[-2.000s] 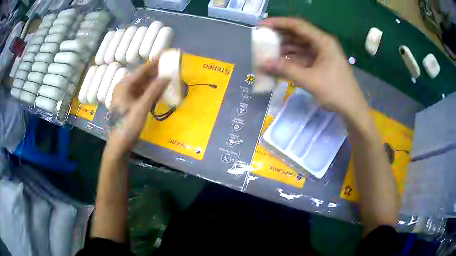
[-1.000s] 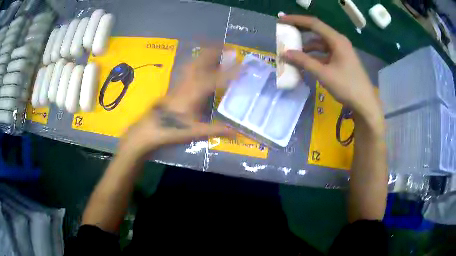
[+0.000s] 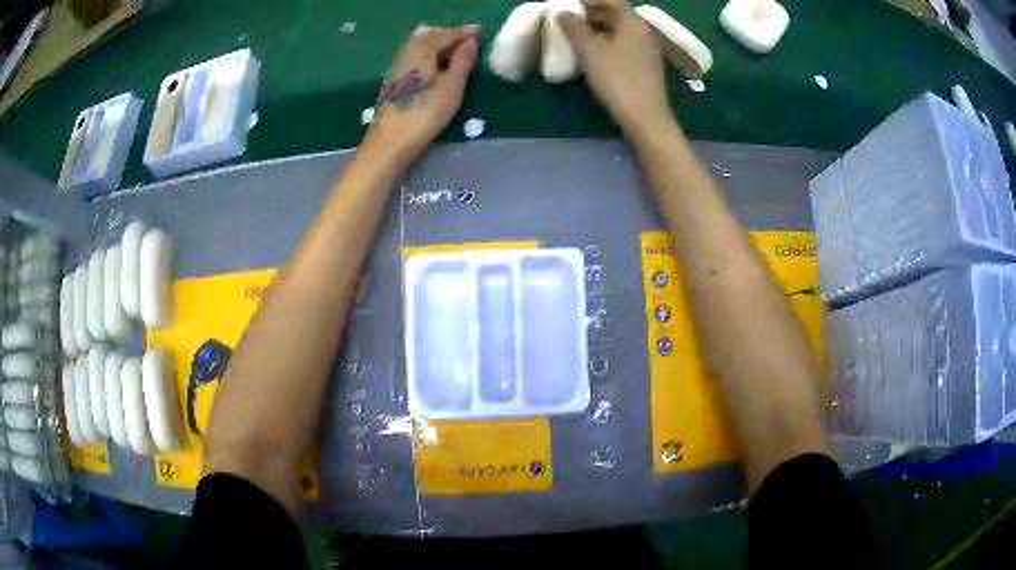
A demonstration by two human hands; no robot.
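Note:
An empty translucent three-compartment tray (image 3: 497,334) lies on the printed grey and yellow surface in front of me. My left hand (image 3: 432,80) is over the green belt with its fingers loosely curled and apart, and no thing shows in it. My right hand (image 3: 611,50) is at the top edge, its fingers on a white oblong unit (image 3: 559,50); part of the grip is hidden. Another pale oblong unit (image 3: 517,42) stands beside it on the belt. A further oblong unit (image 3: 677,42) lies just right of my right hand.
Two rows of white units (image 3: 115,284) lie at left, beside a bulk tray (image 3: 28,367) of units. Two filled trays (image 3: 203,111) sit on the belt at upper left. Tall stacks of nested trays (image 3: 891,212) stand at right. A squarish white piece (image 3: 754,22) lies on the belt (image 3: 323,84).
Both hands have moved forward to the belt. The two units seen held 2.0 s ago are gone from above the surface. The empty tray now lies straight. The view has shifted.

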